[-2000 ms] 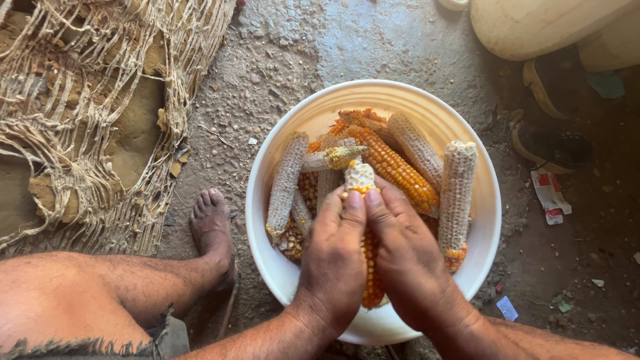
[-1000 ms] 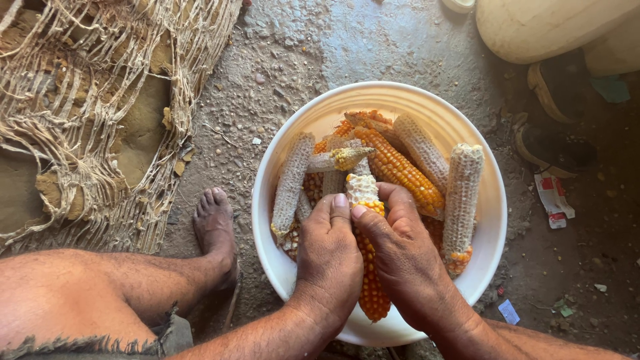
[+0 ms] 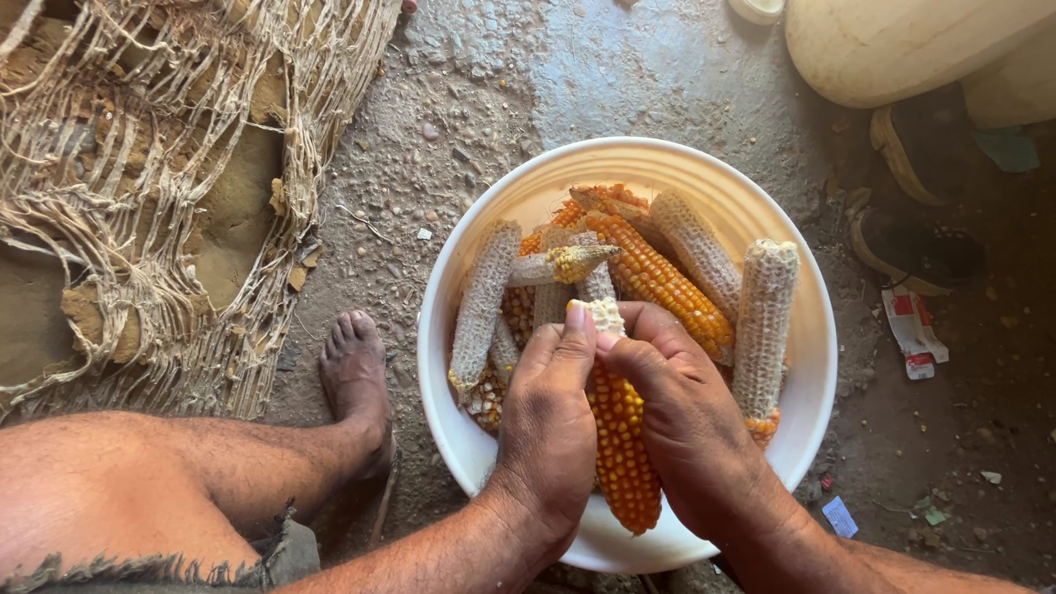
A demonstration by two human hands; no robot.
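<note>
Between my left hand (image 3: 549, 421) and my right hand (image 3: 689, 412) is an ear of dried corn (image 3: 624, 454), held over a white plastic tub (image 3: 445, 412). Its upper end is bare cob, while orange kernels cover the lower part. Both thumbs press near the bare end; some fingers are hidden behind the ear. Inside the tub lie several shelled cobs, one at the left (image 3: 487, 305) and one standing at the right (image 3: 766, 330). An orange ear with kernels (image 3: 664, 285) leans behind my hands. A thin cob with a yellow tip (image 3: 577, 262) lies across the middle, and loose kernels (image 3: 487, 400) show beneath.
A frayed, stringy woven mat or cot (image 3: 165, 190) fills the upper left. My bare foot (image 3: 356, 371) rests on the rough floor left of the tub. Large plastic containers (image 3: 899, 49), dark shoes (image 3: 916, 243) and a torn wrapper (image 3: 914, 330) are at the right.
Both hands have shifted slightly on the ear, the thumbs moving around its bare upper end. The ear stays held between them, and the cobs in the tub look unmoved.
</note>
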